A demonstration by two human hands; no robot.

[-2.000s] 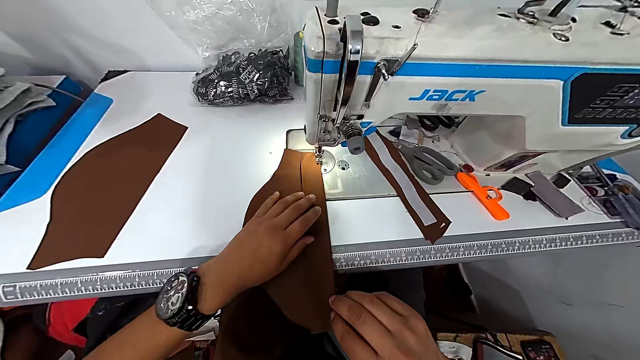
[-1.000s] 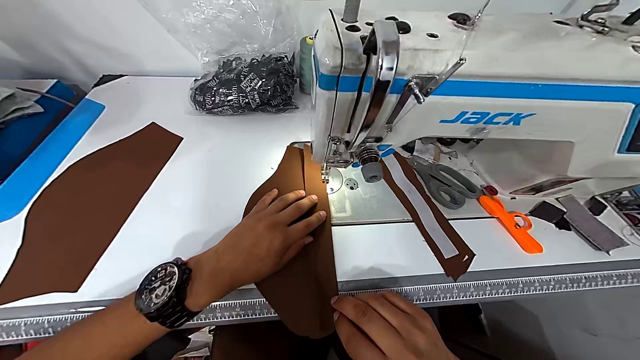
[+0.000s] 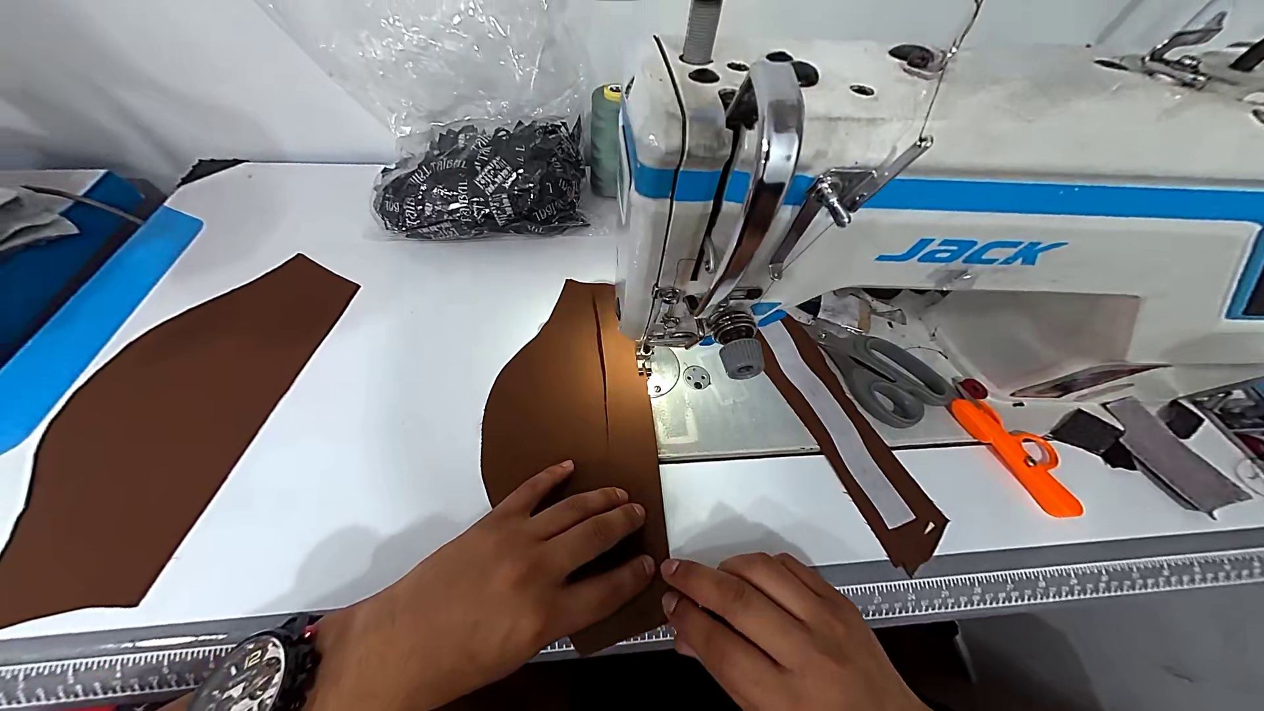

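A folded brown fabric piece [image 3: 553, 405] lies with its right edge under the presser foot [image 3: 645, 361] of a white Jack sewing machine [image 3: 849, 128]. Its lower end hangs over the table's front edge. My left hand [image 3: 523, 563] rests on the fabric's lower part, fingers spread and pressing it flat. At the fabric's lower right edge, my right hand [image 3: 770, 617] pinches the cloth between thumb and fingertips. The needle lamp lights the fabric beside the foot. On the left of the table lies a second brown fabric piece [image 3: 188, 425].
Right of the foot lie a brown strip with white backing [image 3: 839, 434], grey-handled scissors [image 3: 889, 380], an orange thread snipper [image 3: 1022, 459] and grey scraps [image 3: 1170, 454]. Behind stand a bag of black labels [image 3: 484, 183] and a green thread cone [image 3: 605, 138]. A measuring tape [image 3: 1066, 588] runs along the front edge.
My left hand has slid down the fabric towards the front edge, away from the presser foot. More of the brown piece shows above my fingers. The view has moved nearer to the machine.
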